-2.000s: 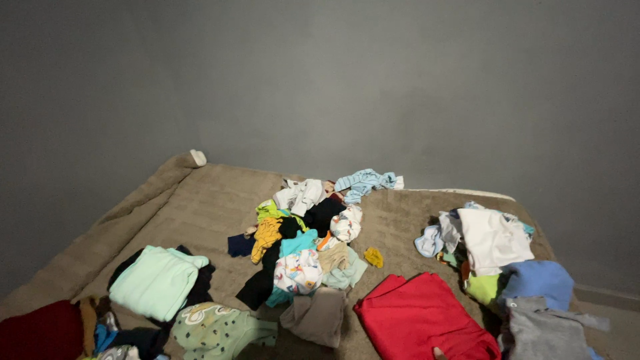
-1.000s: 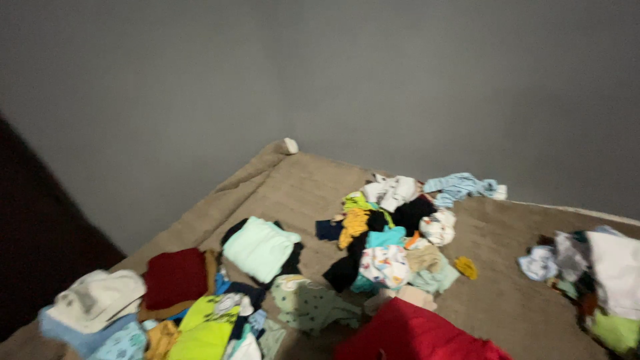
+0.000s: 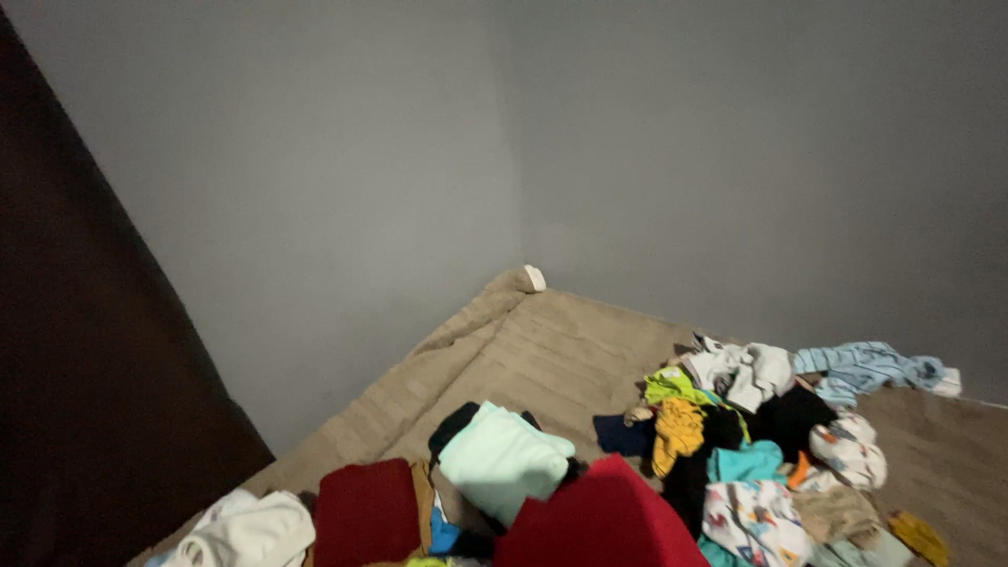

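Note:
Neither of my hands shows in the head view. A bright red cloth garment [image 3: 602, 524] rises from the bottom edge and overlaps the near side of a folded mint-green garment [image 3: 504, 457]; what supports it is hidden below the frame. Left of the mint one, a folded dark red garment [image 3: 368, 512] lies beside a crumpled white garment [image 3: 248, 531]. To the right spreads a loose heap of small clothes, with a mustard garment [image 3: 677, 433], a turquoise one [image 3: 746, 463], a white printed one [image 3: 754, 521] and a light blue striped one [image 3: 866, 366] at the back.
A brown cover [image 3: 551, 346] is spread over the bed, which stands in the corner against grey walls [image 3: 709, 157]. The cover's rolled edge runs along the left wall. A dark brown curtain or panel [image 3: 94, 354] fills the left side. A small yellow cloth [image 3: 920, 538] lies at the lower right.
The view has swung left. The red garment, lying flat on the bed's near part two seconds ago, now stands up closer to the camera and overlaps the mint garment.

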